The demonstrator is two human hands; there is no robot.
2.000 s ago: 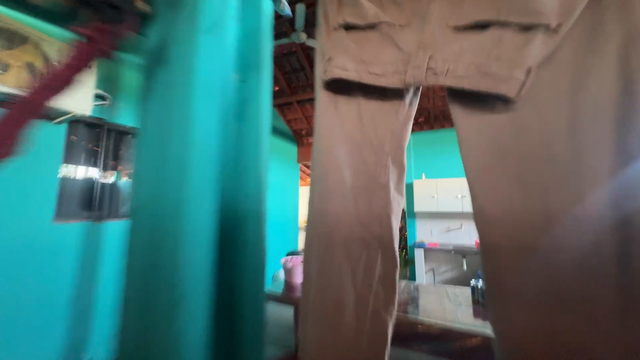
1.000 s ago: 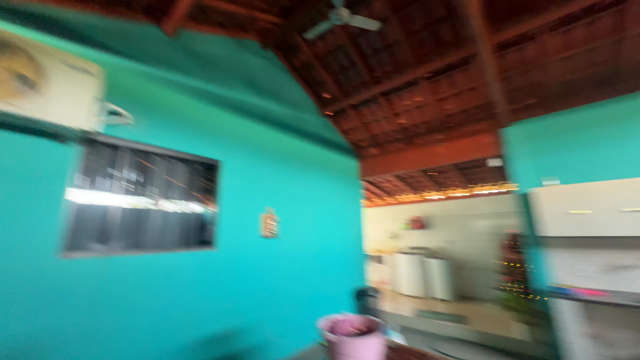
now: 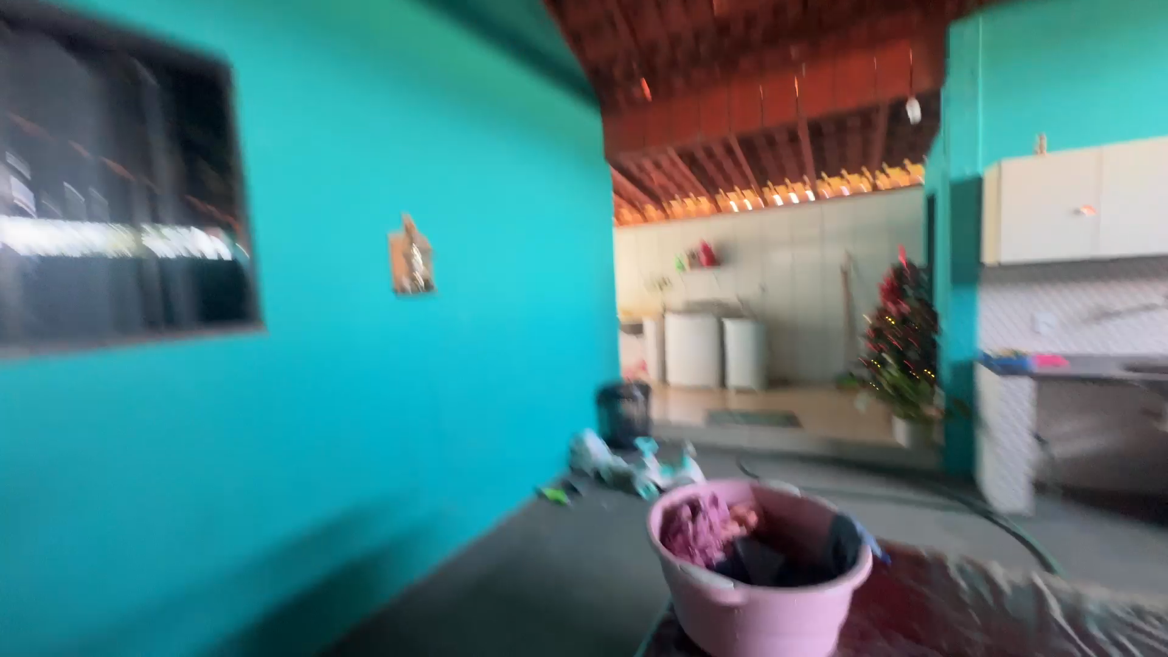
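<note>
Neither my left hand nor my right hand shows in the head view, so what they hold or touch is hidden. A pink plastic tub (image 3: 762,616) stands low, right of the middle, on a dark red table covering (image 3: 912,602). Inside the tub lie a bunched pink cloth (image 3: 698,531) at the left and dark cloth (image 3: 841,547) at the right. A small blue thing (image 3: 871,540) is at the tub's right rim. The picture is somewhat blurred.
A turquoise wall (image 3: 438,392) with a window (image 3: 119,192) runs along the left. Plastic bags (image 3: 630,465) and a black bin (image 3: 625,412) stand on the floor beyond the tub. A green hose (image 3: 995,516) crosses the floor at right, near a counter (image 3: 1077,367) and a decorated tree (image 3: 902,338).
The view has swung far to the left and lower. The brown trousers hanging close in front two seconds ago are out of view, and the pink tub now shows more fully.
</note>
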